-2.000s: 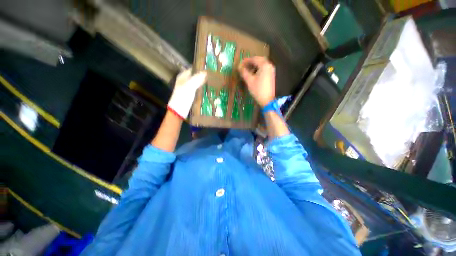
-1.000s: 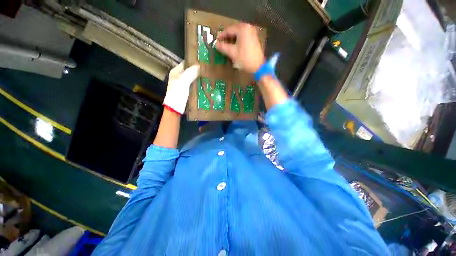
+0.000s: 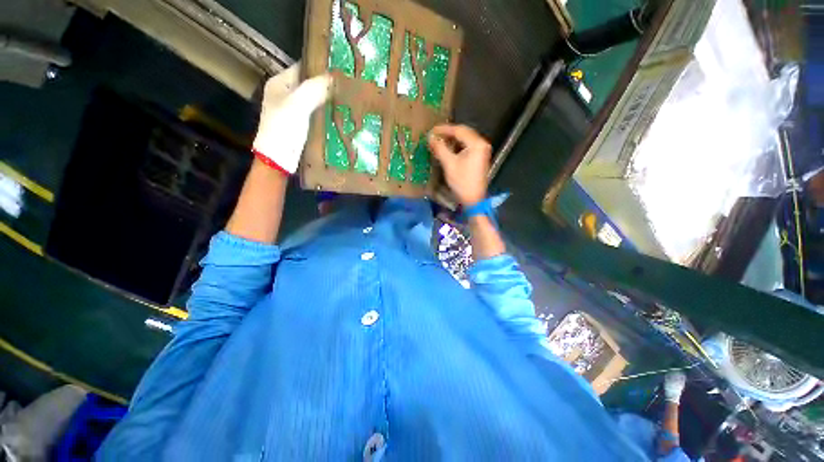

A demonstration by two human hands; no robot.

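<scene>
A tan-brown solder pallet is held up in front of me, its windowed underside facing me. Bright green board solder sides show through its windows, some with white glare. My left hand, in a white knit glove with a red cuff edge, grips the pallet's left edge. My right hand, bare with a blue wrist strap, is at the pallet's lower right edge with thumb and fingertips bunched together. Whether it pinches a small part or the pallet edge is too small to tell.
The dark conveyor lies behind the pallet, with pale rails. Silvery loose parts lie below my right hand. A large carton with a clear bag, a green post, an open carton, a round fan and another person's hand are right.
The pallet and my gloved left hand have shifted up and left in view. My right hand has moved from over the upper windows to the pallet's lower right edge.
</scene>
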